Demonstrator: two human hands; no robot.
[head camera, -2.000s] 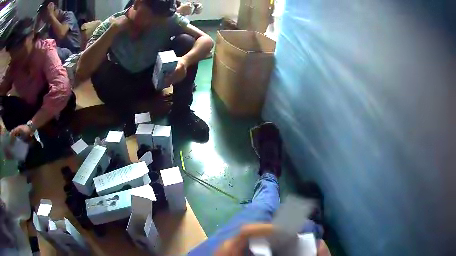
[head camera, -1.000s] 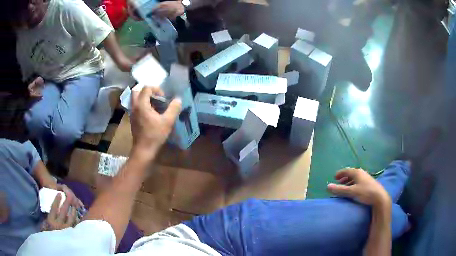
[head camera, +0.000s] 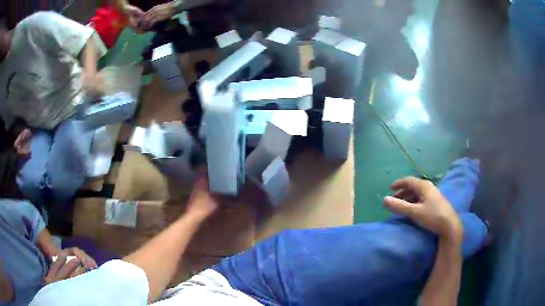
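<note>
My left hand (head camera: 203, 198) is at the lower end of an upright pale blue-white carton (head camera: 222, 143). It holds this carton over the group, its fingers mostly hidden behind it. The carton is slightly blurred. Other cartons lie behind it, one of them with its printed side up (head camera: 275, 88). An open carton with raised flaps (head camera: 272, 143) stands to the right of the held one. A closed-looking carton (head camera: 337, 128) stands upright further right. My right hand (head camera: 427, 206) is empty, fingers apart and curved, above my jeans at the knee.
Brown cardboard (head camera: 305, 206) lies under the goods. A brown box with a white label (head camera: 121, 213) is at the lower left. Black tubes (head camera: 191, 110) stand among the cartons. Neighbouring workers sit at the left; another person's hands (head camera: 152, 15) show at the top.
My left hand has moved from gripping a carton at its top, with flaps standing out, to the lower end of an upright carton. My right hand stays by the knee.
</note>
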